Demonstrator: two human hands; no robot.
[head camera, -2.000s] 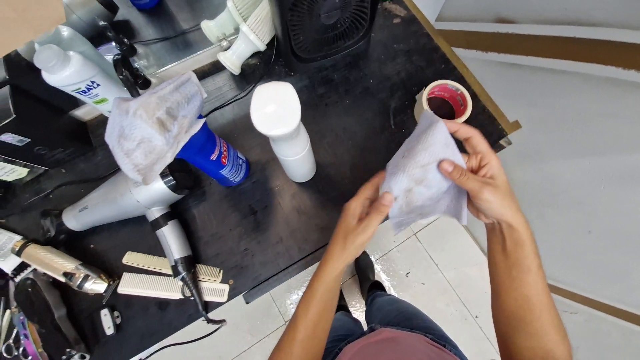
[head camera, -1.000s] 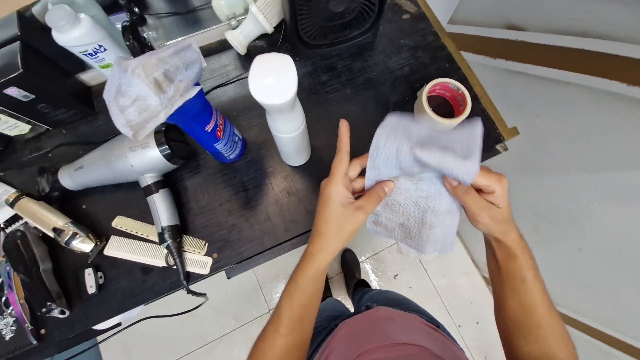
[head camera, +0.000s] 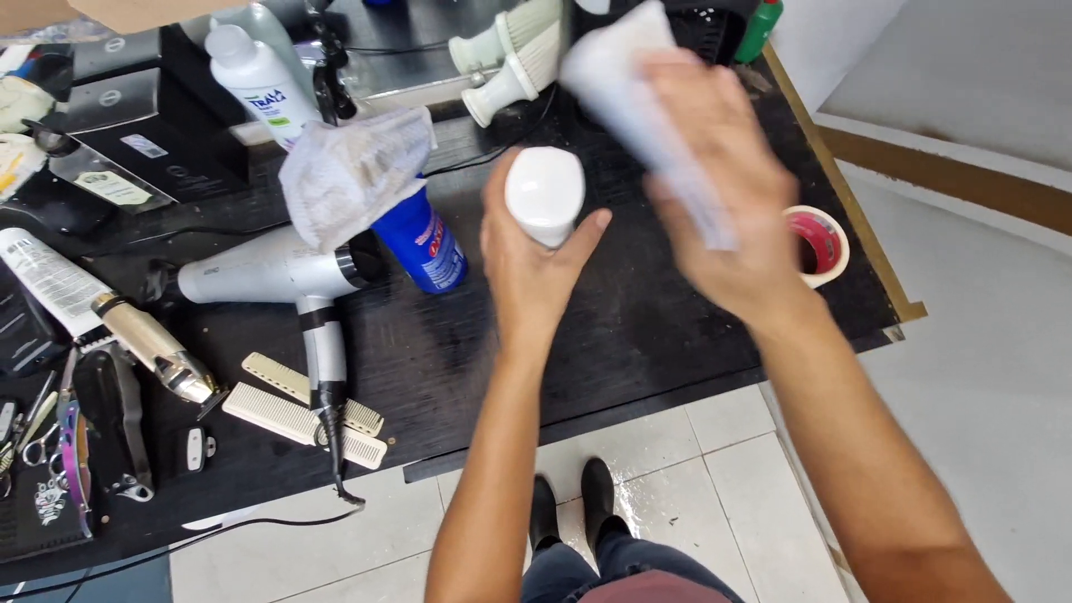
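My left hand (head camera: 536, 268) is around the white spray bottle (head camera: 544, 188), just under its rounded top, with the thumb pointing out to the right. To the right, my right hand (head camera: 729, 184) is raised and blurred, holding a whitish cloth (head camera: 624, 84). Left of the bottle, another stained cloth (head camera: 352, 172) lies draped over a blue can (head camera: 427, 247). A roll of masking tape (head camera: 831, 251) sits beyond my right wrist, near the right edge of the black table.
A silver hair dryer (head camera: 260, 268) lies on the left with its cord (head camera: 251, 521) hanging over the edge. Around it are pale combs (head camera: 289, 419), a gold hair trimmer (head camera: 151, 343), scissors (head camera: 42, 448), a white bottle (head camera: 260, 84) and neck brushes (head camera: 515, 67).
My left hand has let go of the cloth and taken hold of the white spray bottle. My right hand has moved up and left with the cloth.
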